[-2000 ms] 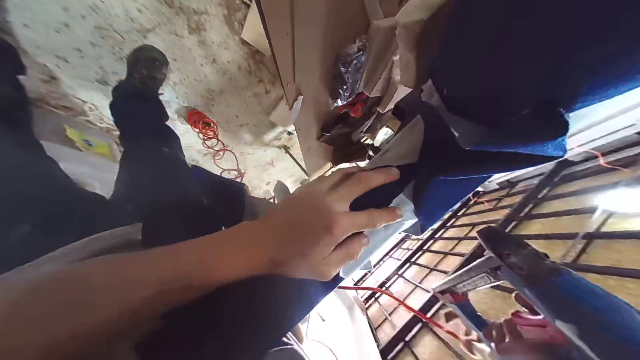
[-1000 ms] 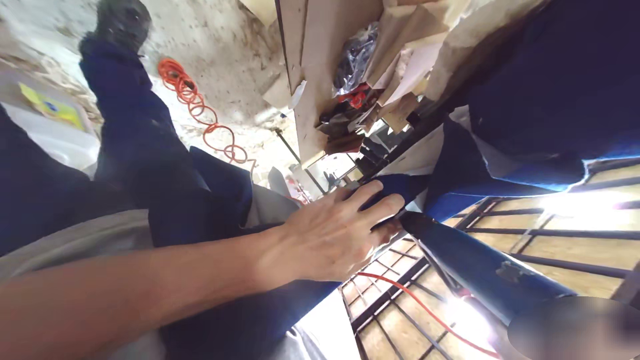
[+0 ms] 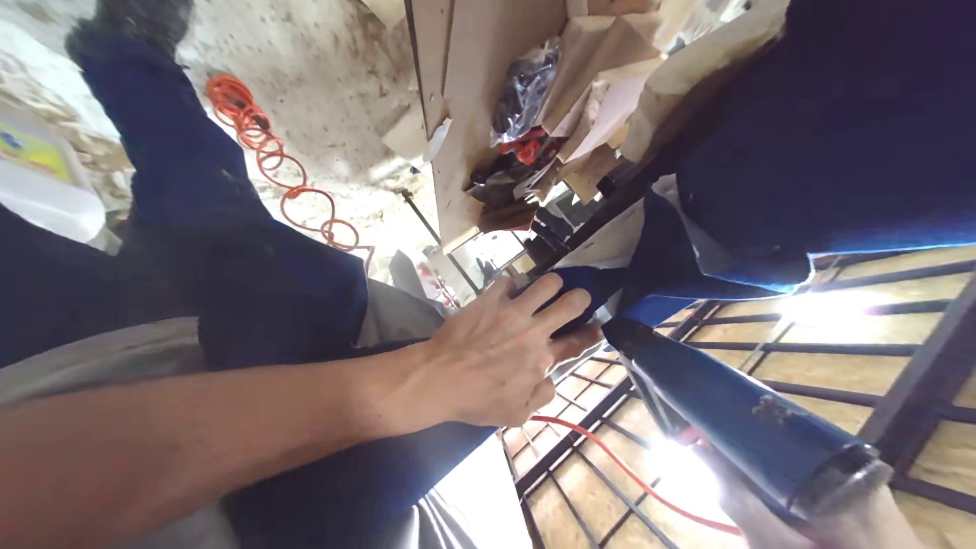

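Note:
My left hand [image 3: 496, 354] reaches in from the left and rests on dark blue fabric [image 3: 579, 286], its fingers bent over the fabric's edge. Whether it pinches the cloth is hard to tell. At the lower right, my right hand [image 3: 823, 511] is partly visible behind a blue handheld tool [image 3: 732, 404] that looks like a pneumatic staple gun, and holds it. The tool's dark end lies close to the left fingertips. More blue fabric with pale backing [image 3: 690, 236] spreads to the upper right.
A coiled orange hose [image 3: 293, 179] lies on the stained floor. Cardboard pieces [image 3: 595, 76] and a clear plastic bag [image 3: 530, 88] are at top centre. A dark metal grid [image 3: 808, 351] spans the right side, with a red hose [image 3: 625, 465] across it. A translucent container [image 3: 49, 194] stands at left.
The right hand and blue tool have come up to the left fingertips from lower right, where they were two seconds ago. The left hand stays on the fabric. The view has shifted somewhat.

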